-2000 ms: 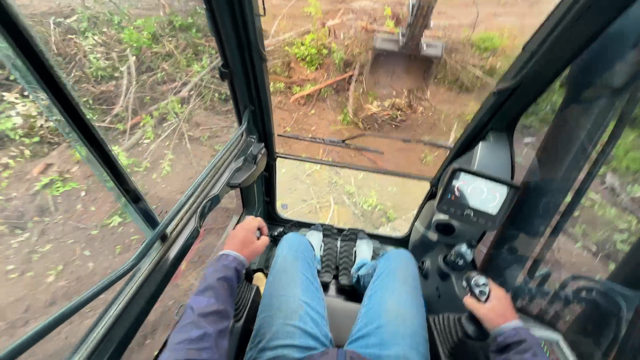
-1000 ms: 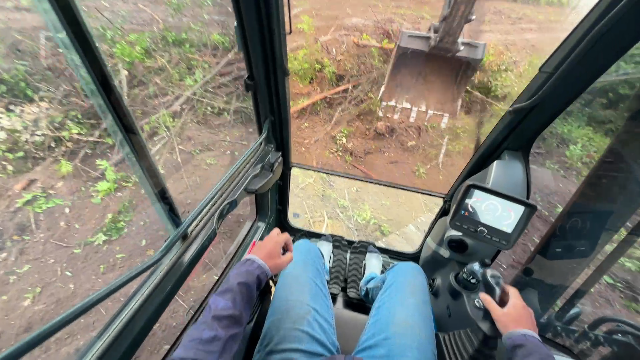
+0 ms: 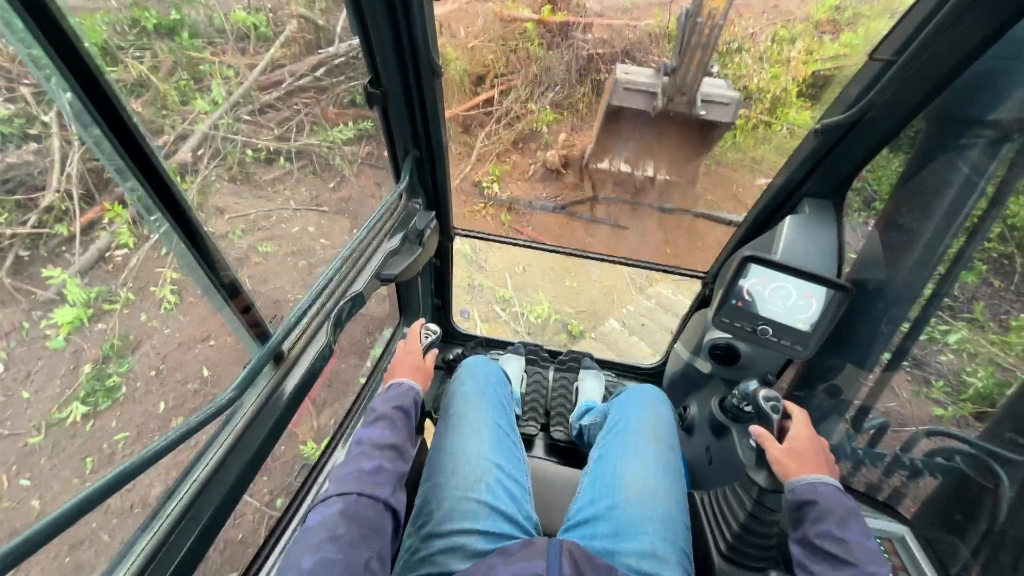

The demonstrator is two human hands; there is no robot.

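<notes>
In an excavator cab, my left hand [image 3: 411,358] is closed around the left joystick [image 3: 430,336], whose head shows past my fingers. My right hand [image 3: 796,448] grips the right joystick [image 3: 770,410], thumb on its near side. Beyond the front window, the excavator bucket [image 3: 660,128] hangs from the arm [image 3: 698,48], its toothed edge low over reddish soil; whether it touches the ground is unclear. My feet rest by two black ribbed pedals [image 3: 534,392] between my knees.
A monitor [image 3: 780,298] with lit gauges stands on the right console. Cut branches [image 3: 240,96] and brush lie outside at the left. A wiper [image 3: 560,208] crosses the front window. A handrail [image 3: 264,360] runs along the left door. Green shrubs grow beyond the bucket.
The view has swung over the ground outside. The bucket's open side faced the cab with teeth plain one second ago; now the bucket is tilted differently. Both hands have stayed on the joysticks.
</notes>
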